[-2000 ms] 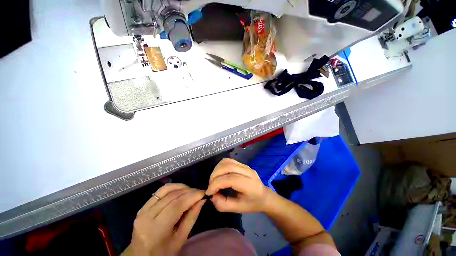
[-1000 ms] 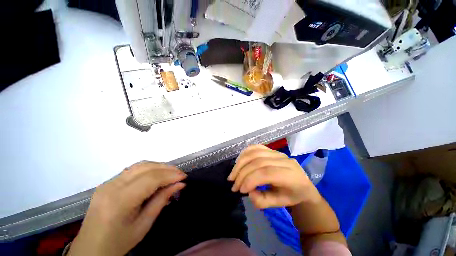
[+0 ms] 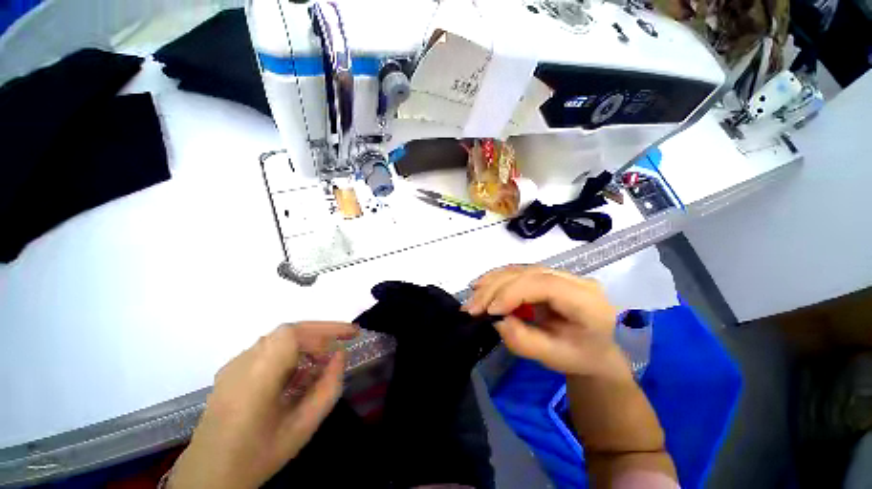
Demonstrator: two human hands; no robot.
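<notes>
A black fabric piece (image 3: 421, 334) hangs over the ruler-marked front edge of the white table, its upper part bunched on the edge. My right hand (image 3: 550, 320) pinches its right side between thumb and fingers. My left hand (image 3: 277, 396) is at its left, fingers apart, fingertips close to the fabric's left corner; whether they touch it is unclear. The white sewing machine (image 3: 459, 57) stands behind, with its needle area (image 3: 342, 181) above the metal plate. No fabric lies under the needle.
Black panels (image 3: 86, 153) lie at the far left. A snack packet (image 3: 493, 181), a pen and green snips (image 3: 451, 203), and a tied black strap (image 3: 564, 222) lie right of the needle. A blue bin (image 3: 688, 382) is below right. Another machine (image 3: 779, 105) stands at the far right.
The hands were together below the table edge, then moved apart. The black fabric has come up onto the edge. The view has shifted, showing more of the machine and the left panels.
</notes>
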